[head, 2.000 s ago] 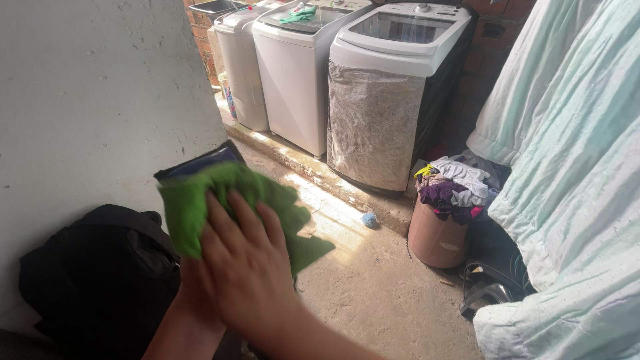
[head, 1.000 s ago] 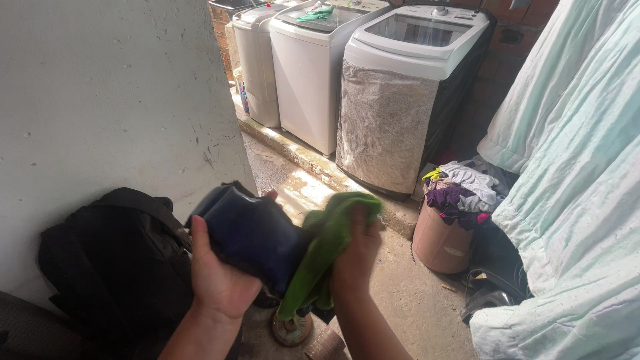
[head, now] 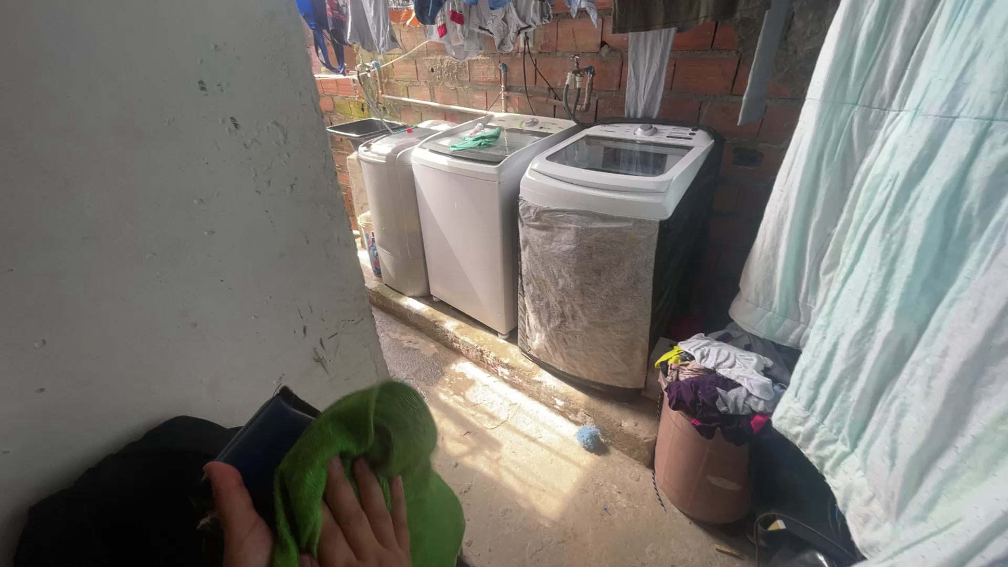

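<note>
At the lower left, my left hand [head: 236, 516] holds a dark blue, smooth-surfaced object [head: 270, 441], its thumb along the near side. What the object is I cannot tell, since cloth covers much of it. My right hand [head: 362, 512] lies with fingers spread on a green cloth [head: 386, 425], pressing it against the object's right side. Part of the cloth hangs down to the right of the fingers. Both wrists are cut off by the bottom edge of the view.
A black bag [head: 118, 488] lies beside the pale wall [head: 173, 236]. Washing machines [head: 465, 236] stand on a raised concrete ledge [head: 488, 346]. A brown bin [head: 701, 465] overflows with clothes; pale green fabric [head: 890, 276] hangs at right. A blue fluffy ball [head: 588, 439] is on the floor.
One second ago the cloth was at the right of the dark blue object, leaving more of it visible; now it covers much of it. The view has tilted up, showing hanging laundry.
</note>
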